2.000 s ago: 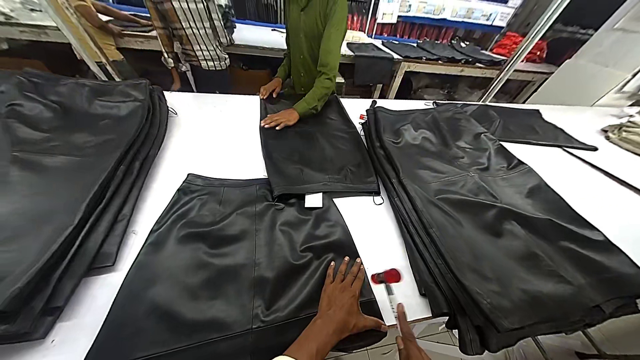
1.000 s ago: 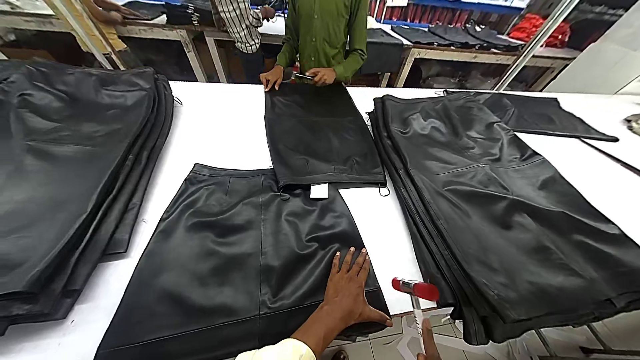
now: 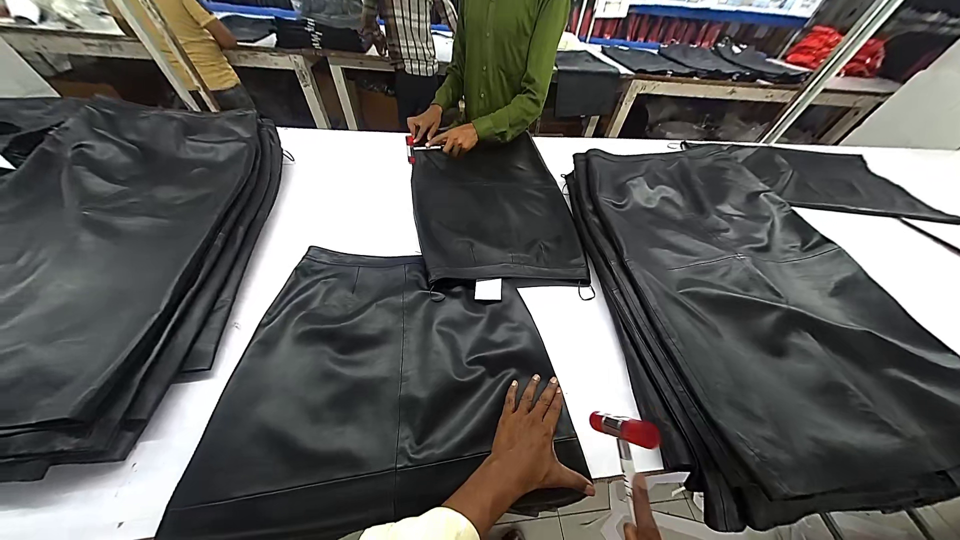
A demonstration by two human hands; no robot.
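My left hand [image 3: 531,442] lies flat with spread fingers on the lower right part of a black leather skirt [image 3: 337,375], near its hem. To its right, my right hand [image 3: 642,514] holds a small mallet [image 3: 625,430] with red faces by its pale handle; the head is raised beside the skirt. A second black leather skirt [image 3: 495,210] overlaps the first one's waistband, and a white tag [image 3: 488,289] shows at its edge. Across the table a person in a green shirt holds another red-faced mallet [image 3: 411,148] at that skirt's far edge.
Stacks of black leather skirts lie at the left [image 3: 120,262] and at the right [image 3: 750,300] of the white table [image 3: 345,187]. Another dark garment [image 3: 832,176] is at the far right. Behind stand workbenches [image 3: 712,86] with dark pieces, and other people.
The person across the table has shifted their hands, and a red-faced mallet now shows in them at the skirt's far edge. My left hand has stayed flat on the near skirt.
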